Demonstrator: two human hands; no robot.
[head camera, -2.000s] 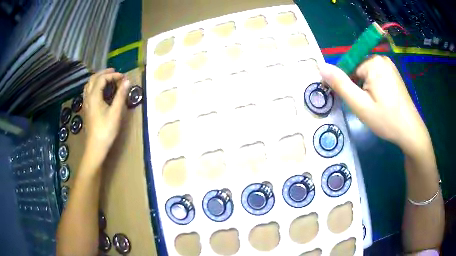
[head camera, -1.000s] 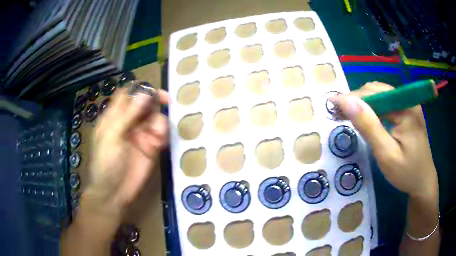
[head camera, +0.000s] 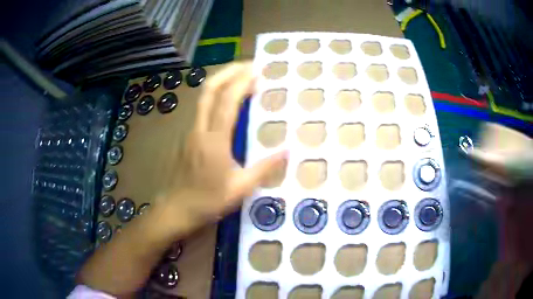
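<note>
The white tray (head camera: 362, 153) has rows of notched holes. Speaker drivers, magnet side up, fill one full row (head camera: 352, 216), with two more above its right end (head camera: 427, 174). My left hand (head camera: 213, 143), blurred, is over the tray's left edge, thumb across the tray and fingers apart; no part shows in it. My right hand (head camera: 505, 153), blurred and partly cut off, is right of the tray. A small silvery ring (head camera: 466, 144) shows at its fingertips; whether held is unclear. The green probe is not visible.
Brown cardboard (head camera: 161, 140) left of the tray holds loose glossy speakers (head camera: 168, 102). A clear blister tray (head camera: 67, 169) lies far left. Stacked trays (head camera: 125, 41) stand upper left. The green mat has red tape (head camera: 459, 99) and blue tape at right.
The view has shifted, so the tray sits further right. My left hand has moved over the tray's left edge; the speaker no longer shows in it. My right hand has moved off the tray; the green probe has left view.
</note>
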